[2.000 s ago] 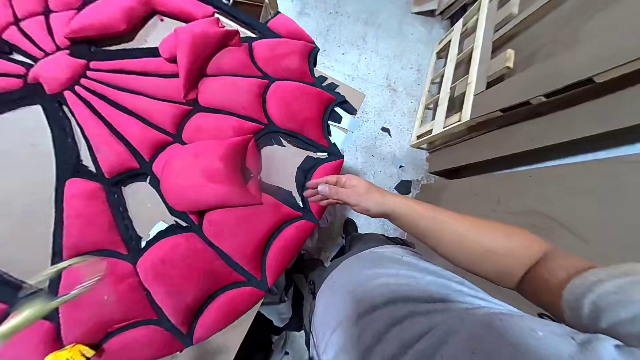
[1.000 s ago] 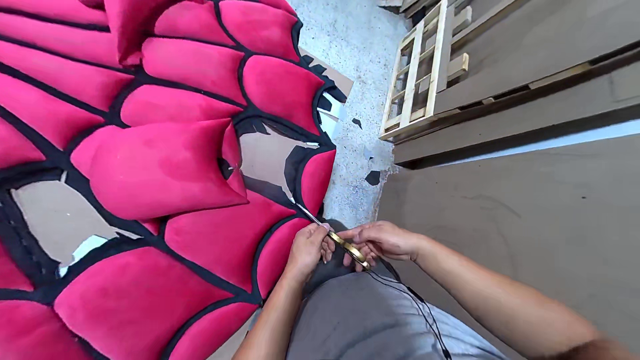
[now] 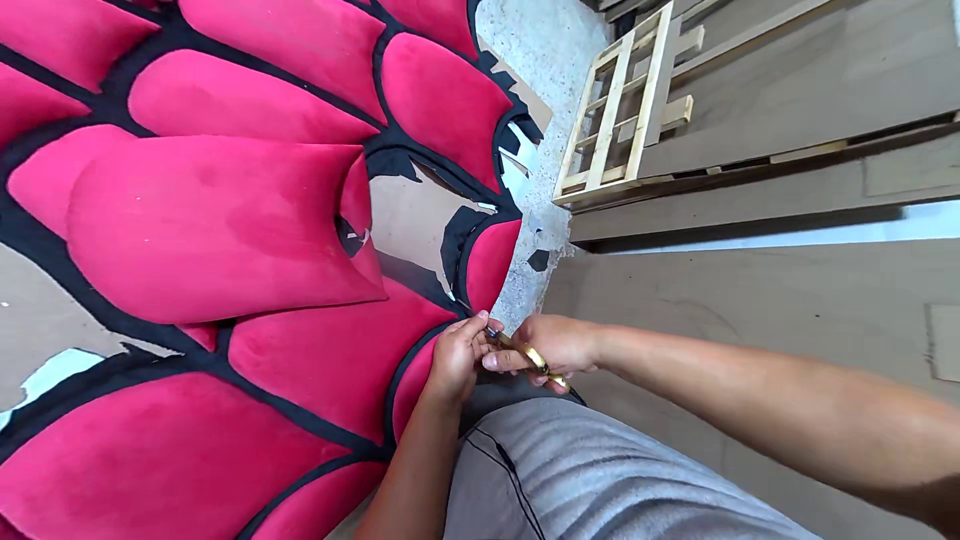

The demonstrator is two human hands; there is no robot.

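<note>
My right hand (image 3: 551, 349) grips the gold handles of a pair of scissors (image 3: 532, 356) at the lower middle. The blades point up and left, toward the black fabric border (image 3: 456, 274) of a large pink padded panel (image 3: 337, 360). Beside the blades, the fingers of my left hand (image 3: 461, 352) are pinched together at the panel's edge; what lies between them is hard to make out. A loose pink padded piece (image 3: 217, 225) rests on top of the panel, left of an opening where brown board (image 3: 412, 221) shows.
A pale wooden slatted frame (image 3: 619, 105) stands at the upper right beside large brown boards (image 3: 787, 165). Black fabric scraps (image 3: 538, 260) lie on the speckled floor (image 3: 517, 289). A thin black cord (image 3: 510, 465) hangs over the grey shirt.
Both hands have come together at the panel's edge, with scissors now in the right hand, which looked empty two seconds ago. The view has moved closer to the panel's edge.
</note>
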